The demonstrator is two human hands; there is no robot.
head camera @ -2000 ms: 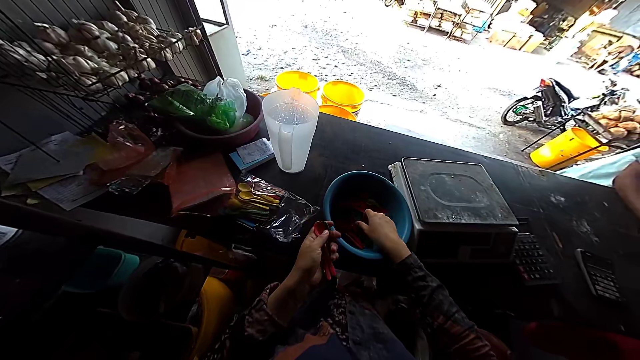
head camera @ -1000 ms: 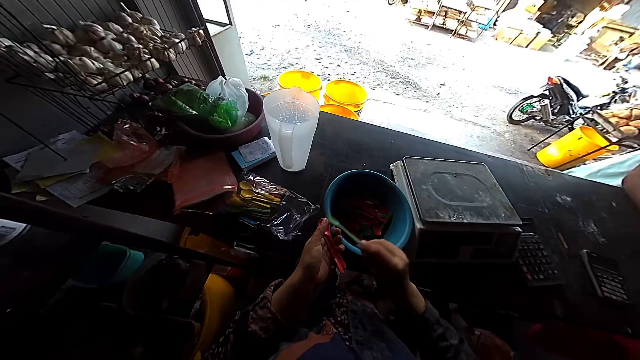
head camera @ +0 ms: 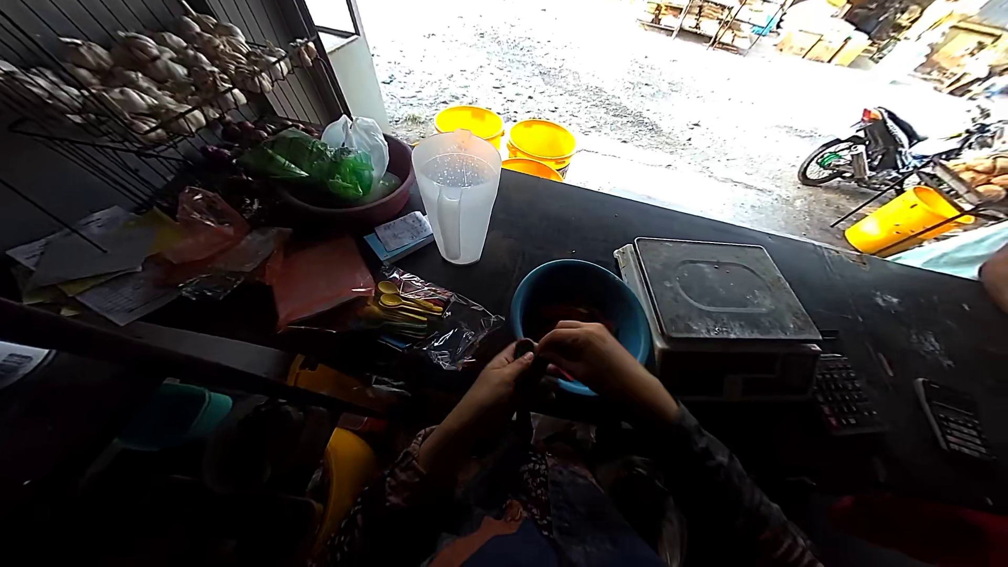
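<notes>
In front of my body, my left hand [head camera: 504, 376] grips a slender item, dark in the shade, its end upward. My right hand [head camera: 584, 353] is just right of it, over the near rim of a blue plastic bowl [head camera: 639, 315], fingertips pinched against or close to the item's upper end. Whether they hold something is too dark to tell. Red pieces that look like chillies [head camera: 567, 315] lie in the bowl, partly hidden by my right hand. A flat-topped weighing scale [head camera: 724, 287] stands right beside the bowl.
A translucent plastic jug [head camera: 458, 205], yellow spoons [head camera: 402, 303] in clear wrap and a plum-coloured basin [head camera: 398, 177] with bags are to the left. Garlic bulbs [head camera: 150, 71] fill a wire rack. Two calculators [head camera: 850, 394] lie right. A person's arm [head camera: 996, 276] shows at the right edge.
My right hand has moved from inside the bowl to beside my left hand. The bright red and green pieces seen at my hands a second ago no longer show clearly.
</notes>
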